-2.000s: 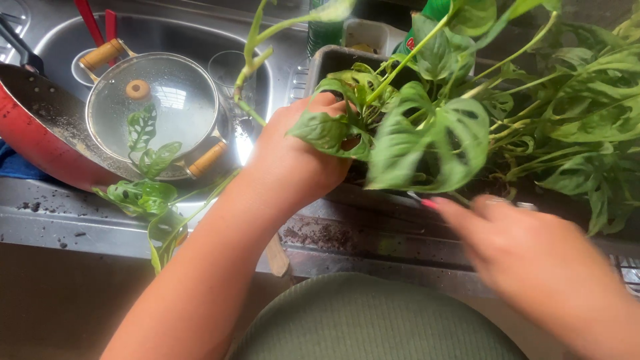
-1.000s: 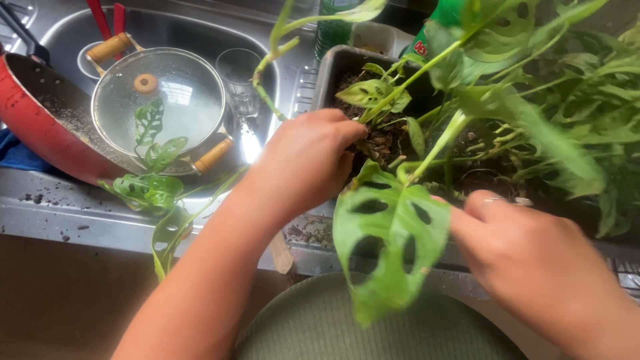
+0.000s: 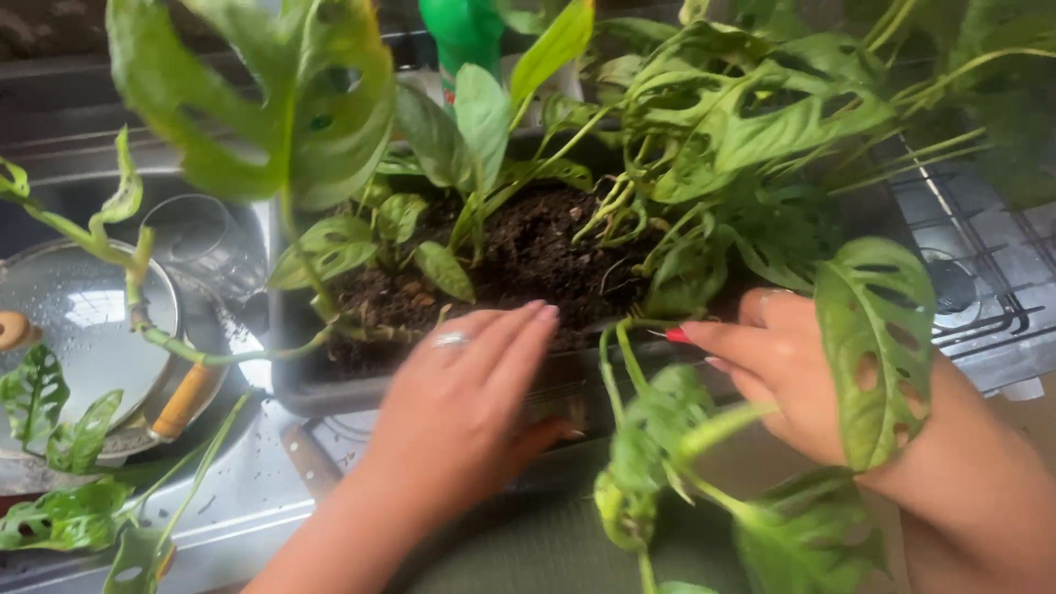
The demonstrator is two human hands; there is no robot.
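Note:
A dark rectangular planter [image 3: 330, 400] holds dark soil [image 3: 540, 247] and leafy plants with holed leaves [image 3: 792, 124]. My left hand [image 3: 470, 396], with a ring, reaches over its front rim, palm down, fingers extended at the soil's edge and nothing seen in them. Right of it, my right hand [image 3: 792, 371] is bent at the front rim beside stems that hang over it. A small red tip [image 3: 678, 334] with a thin pale line shows at its fingertips; nail or tool, I cannot tell. A holed leaf [image 3: 879, 355] partly covers that hand and wrist.
A lidded pot [image 3: 91, 330] with wooden handles and a clear glass [image 3: 198, 247] sit in the sink at left. Cut-leaf stems [image 3: 74, 503] lie beside a wooden handle [image 3: 309, 462]. Behind stands a green bottle [image 3: 466, 41]; a wire rack [image 3: 982, 247] is at right.
My left hand has left the plant base at the planter's left and is now over the middle front rim. Leafy stems now hang over the front there. The view has shifted right.

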